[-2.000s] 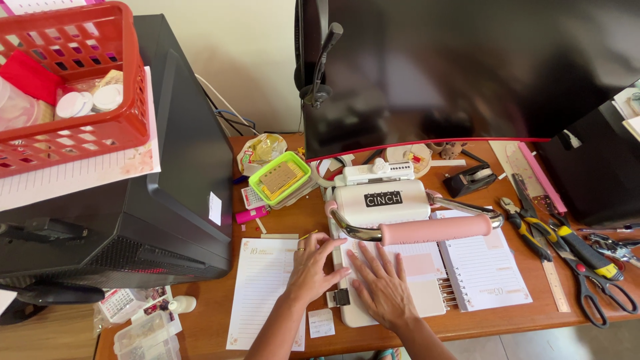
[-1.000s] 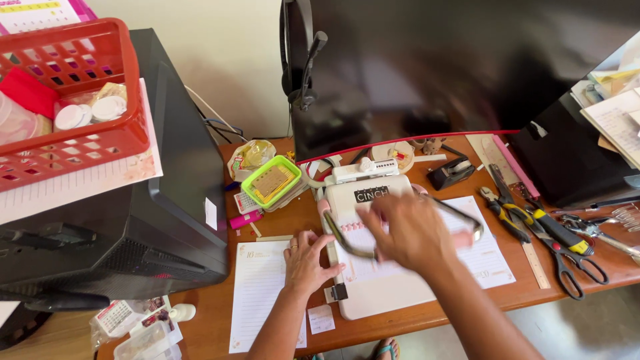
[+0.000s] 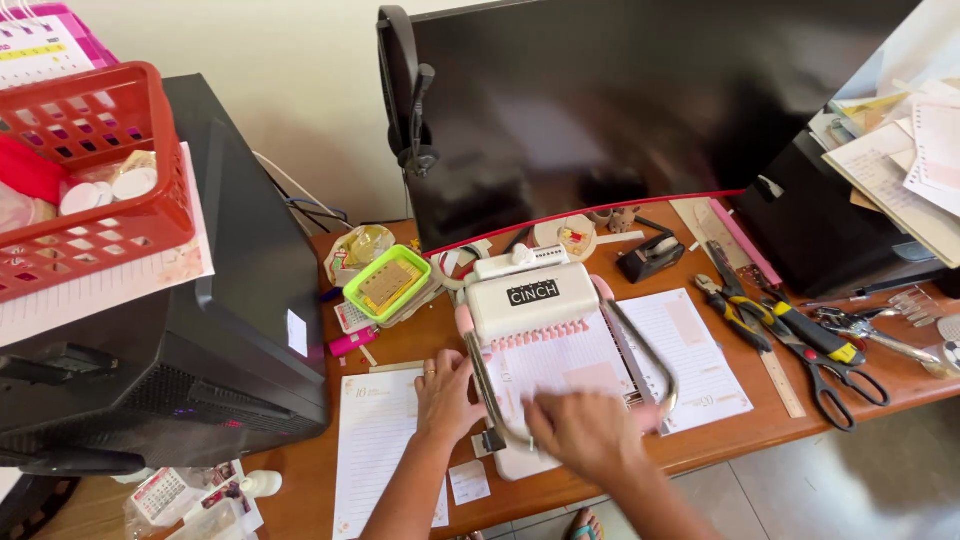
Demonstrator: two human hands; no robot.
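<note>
The white Cinch binding machine [image 3: 495,315] stands on the wooden desk, its metal handle [image 3: 656,352] swung down toward me. Lined paper sheets [image 3: 555,356] lie in it, with a row of pink punched bits along their top edge. My right hand [image 3: 592,431], blurred, is closed around the handle's pink grip at the front. My left hand [image 3: 448,397] rests at the machine's left side, thumb and fingers apart, beside the sheets. Under my left wrist is a stack of lined planner pages [image 3: 375,442]. More printed pages [image 3: 682,360] lie right of the machine.
A black monitor [image 3: 637,105] rises behind, a black computer tower [image 3: 247,262] at left with a red basket [image 3: 169,180] on it. A green tray [image 3: 420,262] and tape dispenser [image 3: 651,256] sit near the machine. Pliers [image 3: 739,319] and scissors [image 3: 825,382] lie at right.
The handle has swung down from its upright position behind the sheets. My right hand has left the sheets and come down with the grip; my left hand stays at the machine's left side.
</note>
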